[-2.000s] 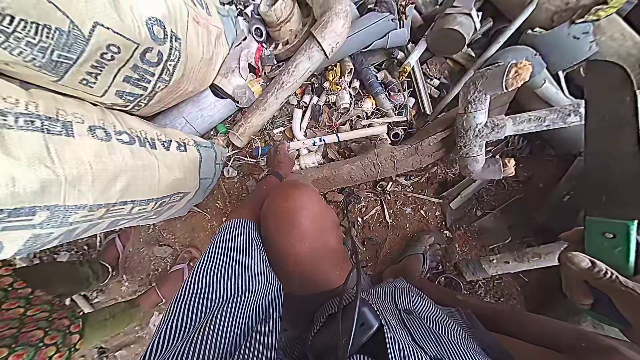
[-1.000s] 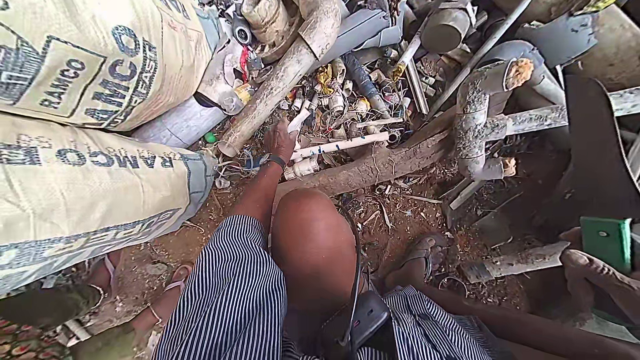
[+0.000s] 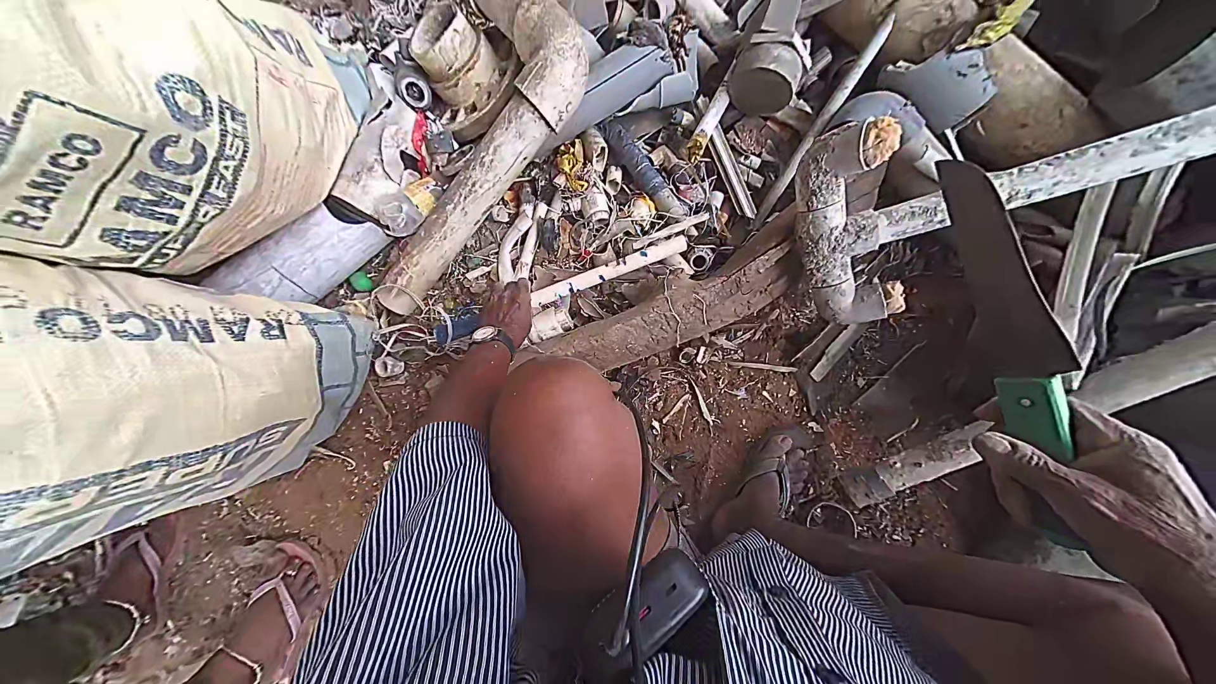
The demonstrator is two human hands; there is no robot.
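Observation:
My left hand (image 3: 507,312) reaches down into the heap of scrap, its fingers at the lower end of a bent white plastic pipe (image 3: 518,237); whether they grip it I cannot tell. A straight white pipe with blue marks (image 3: 613,273) lies just right of the fingers. At the right edge, my right hand (image 3: 1092,475) is closed around the green handle (image 3: 1034,418) of a machete, whose broad dark blade (image 3: 997,275) points up. A brown wooden log (image 3: 665,318) lies beyond my knee.
Two printed woven sacks (image 3: 161,133) (image 3: 171,399) fill the left. Dirty plastic pipes (image 3: 494,161) and a branched pipe fitting (image 3: 826,218) lie around the heap. Another person's sandalled foot (image 3: 285,589) is at lower left. A black device with a cable (image 3: 655,608) rests at my lap.
Between the earlier frames my left hand moved onto the bent white pipe, and that pipe has shifted since. My right hand stays around the machete handle.

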